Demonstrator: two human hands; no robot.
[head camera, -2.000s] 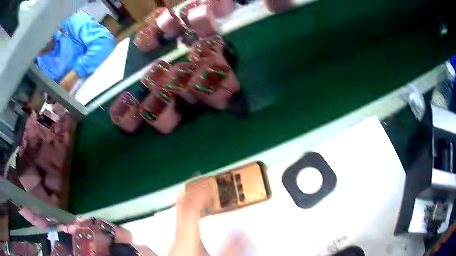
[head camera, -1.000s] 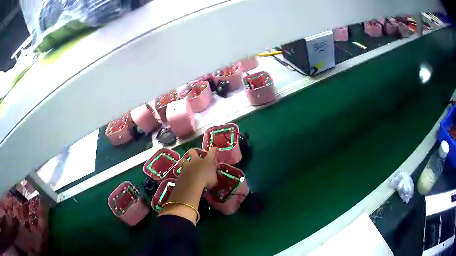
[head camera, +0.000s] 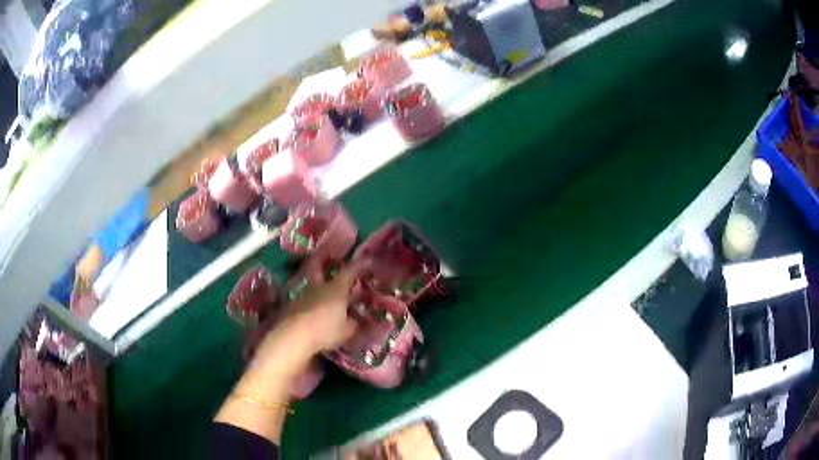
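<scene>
My left hand (head camera: 314, 314) reaches in from the lower left over a group of pink housings on the green belt. Its fingers are on the rim of a tilted pink housing (head camera: 386, 364), with the thumb side blurred. This housing is open end up, with a green strip frame and white dots inside. Another pink housing (head camera: 409, 256) touches it behind, with thin wires at its right edge. More housings stand behind the hand (head camera: 319, 229) and to its left (head camera: 251, 292). One beneath the hand is mostly hidden. My right hand is not in view.
A black cover ring (head camera: 485, 431) and a partly cut-off smartphone (head camera: 404, 445) lie on the near white sheet. The feeder (head camera: 768, 323), bottle (head camera: 747, 211), plastic bag (head camera: 693, 252) and blue bin (head camera: 781, 135) are at right. More housings (head camera: 292, 175) stand across the belt. A person's blue sleeve (head camera: 121, 225) shows far left.
My left hand has gone from the phone to the housings on the belt. Since one second ago, it has a housing at its fingertips, nearer the belt's near edge. The view has shifted too.
</scene>
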